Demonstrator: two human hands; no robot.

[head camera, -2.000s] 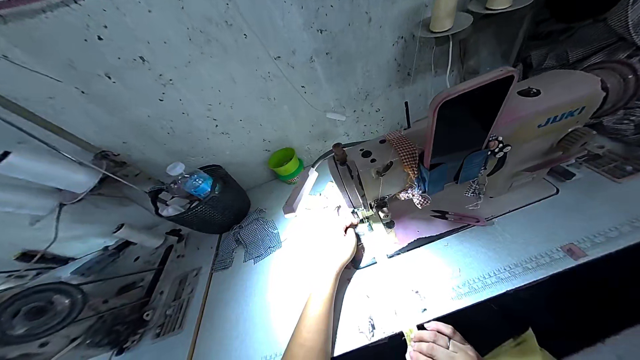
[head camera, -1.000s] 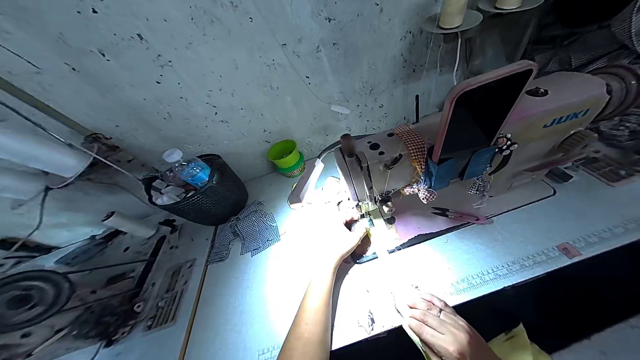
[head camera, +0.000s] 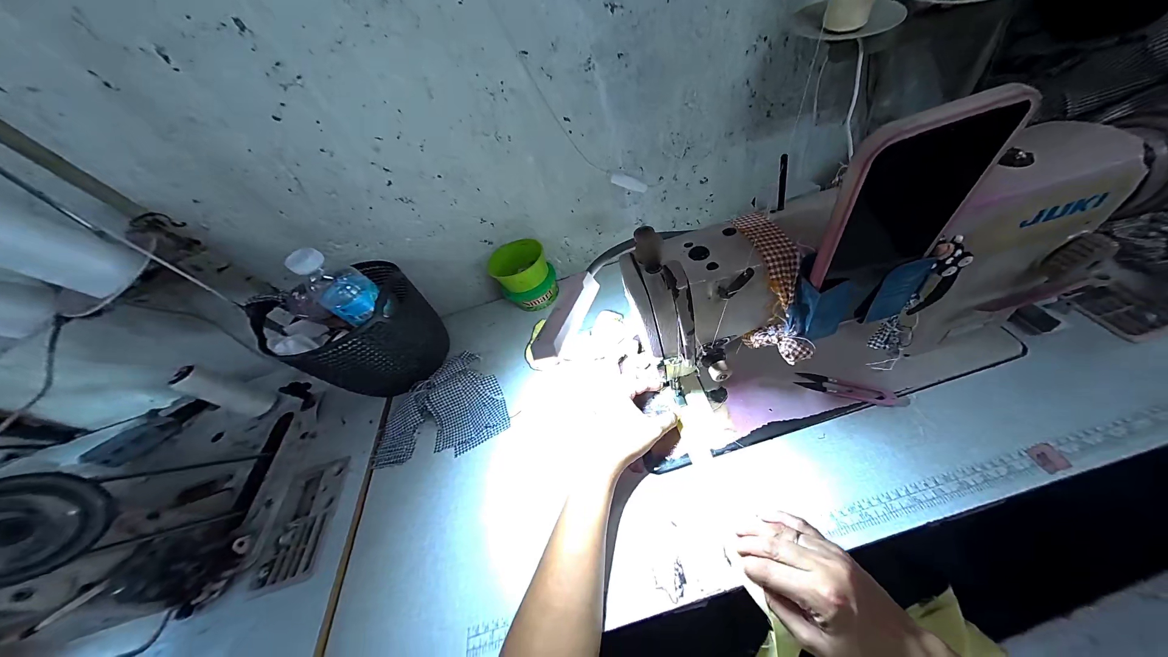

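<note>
A JUKI sewing machine [head camera: 985, 228] stands on the table, its needle area under a glaring lamp. My left hand [head camera: 639, 424] is beside the presser foot [head camera: 679, 391], touching something small there; glare hides what its fingers hold. Near the table's front edge, my right hand [head camera: 798, 570] has bent fingers on pale fabric that is washed out by the light. Yellow-green cloth [head camera: 954, 625] shows beneath the right wrist. Small dark-patterned scraps or threads [head camera: 675, 579] lie between the two arms.
Pink-handled thread snips [head camera: 853, 391] lie right of the needle. A phone [head camera: 931, 173] leans on the machine. Checked fabric pieces [head camera: 447, 406], a green cup [head camera: 525, 274] and a black basket [head camera: 383, 338] with a bottle [head camera: 342, 294] stand or lie leftward. A printed ruler [head camera: 967, 484] runs along the front edge.
My right hand has moved up onto the table's front part from lower down. My left hand stays by the needle area.
</note>
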